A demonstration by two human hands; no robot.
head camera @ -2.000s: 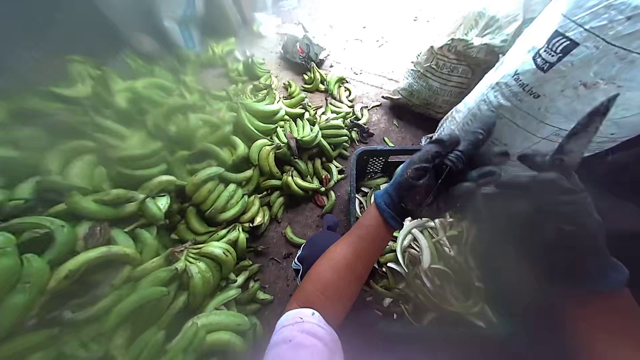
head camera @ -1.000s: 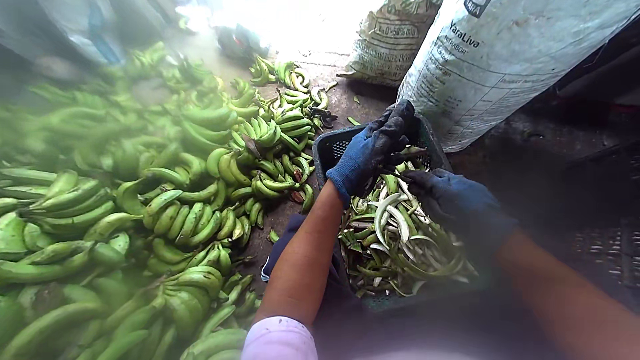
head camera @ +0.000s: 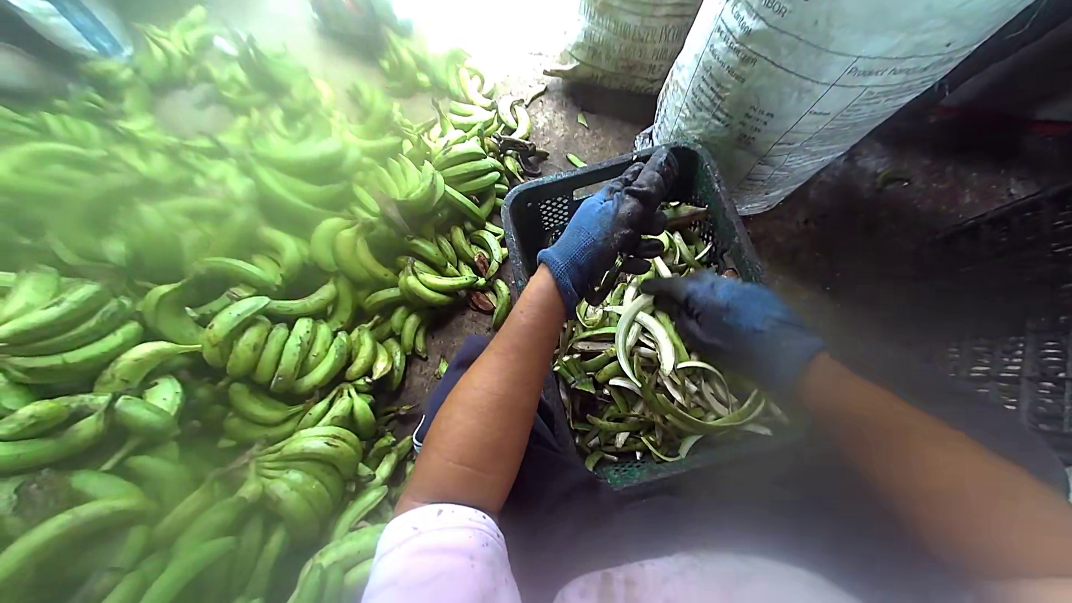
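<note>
A dark plastic crate (head camera: 737,226) with perforated walls holds many green and white plantain peels (head camera: 662,335). Over its far part is my left hand (head camera: 620,218), in a blue and black glove, fingers bent; a dark shape lies under the fingers, and whether the hand grips it is unclear. My right hand (head camera: 729,322), in a similar glove, is blurred above the peels, its fingertips pointing at the left hand; what it holds, if anything, cannot be made out. Left of the crate spreads a large heap of green plantains (head camera: 293,352), in bunches and loose.
A white woven sack (head camera: 779,92) with print stands just behind the crate, and a second printed sack (head camera: 632,42) is beyond it. Another dark crate (head camera: 1013,352) stands at the right. My leg in dark cloth is beside the near left of the crate.
Two seconds ago a knife-like blade showed by my right hand; it is not visible now. My right hand has come down from in front of the sack to over the peels. The view has shifted.
</note>
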